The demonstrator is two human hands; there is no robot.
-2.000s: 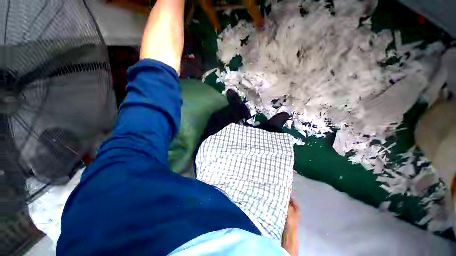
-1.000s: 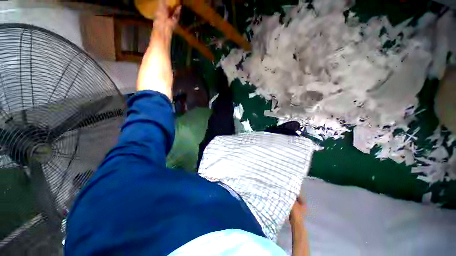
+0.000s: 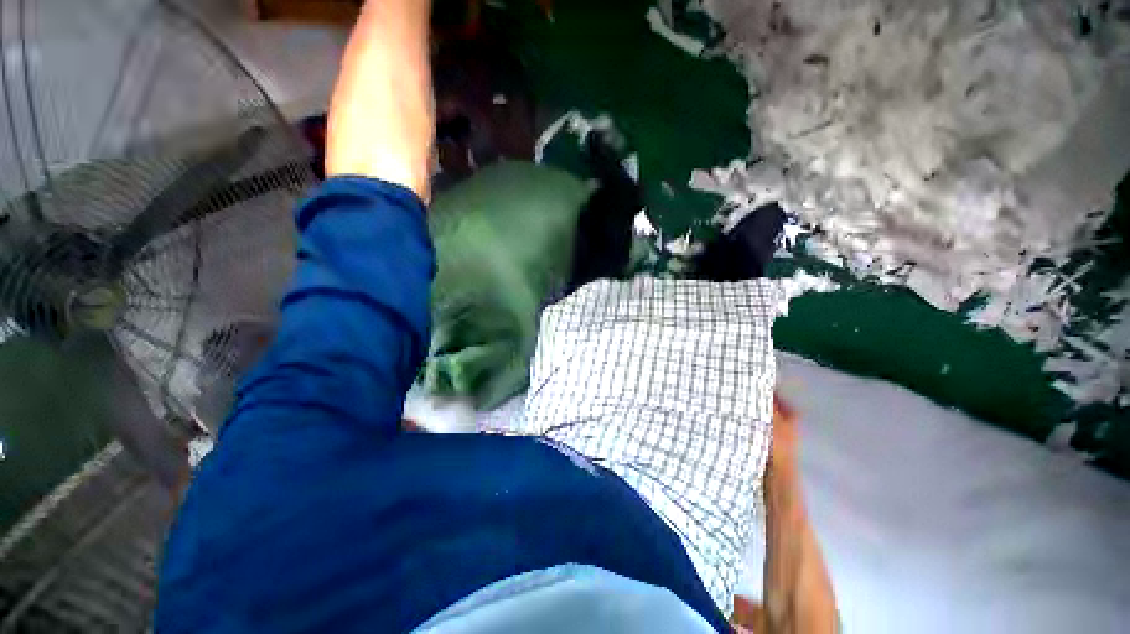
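Observation:
My left forearm reaches up from a rolled blue sleeve and is cut off by the top edge, so my left hand is out of the picture. My right forearm (image 3: 799, 545) is bare and blurred, beside the checked cloth (image 3: 657, 384) over my front; what its hand does cannot be made out. Ragged white fabric offcuts (image 3: 917, 124) lie heaped on the green floor (image 3: 892, 341) at upper right. A soft green sack (image 3: 496, 260) lies left of my dark shoes (image 3: 744, 242).
A large pedestal fan (image 3: 93, 303) with a wire guard and dark blades stands close on the left. A grey-white cloth surface (image 3: 954, 495) spans the lower right. Small scraps lie around the shoes.
The orange-tan stool my left hand touched one second ago is out of view, as is that hand. The view has shifted; the scrap heap now sits further right and the sack shows more fully.

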